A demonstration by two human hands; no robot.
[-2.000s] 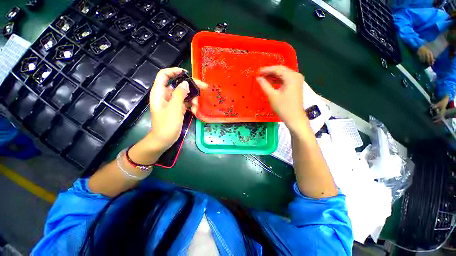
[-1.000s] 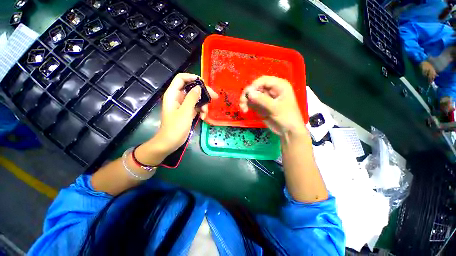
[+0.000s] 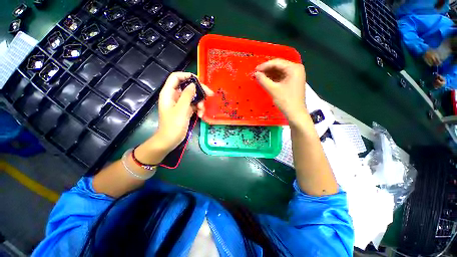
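Note:
My left hand [image 3: 176, 108] holds a black watch housing [image 3: 196, 90] between thumb and fingers, beside the left edge of the red parts tray. My right hand [image 3: 285, 85] is over the right part of the red parts tray [image 3: 235, 75], thumb and index fingertips close together. Whether a tiny part is between them is too small to tell. Dark specks lie scattered in the red tray. The green parts tray [image 3: 240, 151], partly under the red one, holds more dark specks.
A black blister tray [image 3: 112, 120] with several housings lies left. A red-edged smartphone [image 3: 175, 155] is under my left wrist. White sheets [image 3: 351, 185], a clear plastic bag [image 3: 393, 165] and a housing on white [image 3: 317, 116] lie right. Another person's blue sleeves [image 3: 413, 32] show top right.
Since one second ago, my right hand has moved up over the red tray, with its fingers extended more toward the tray's middle. My left hand still holds the housing. The whole view has shifted slightly.

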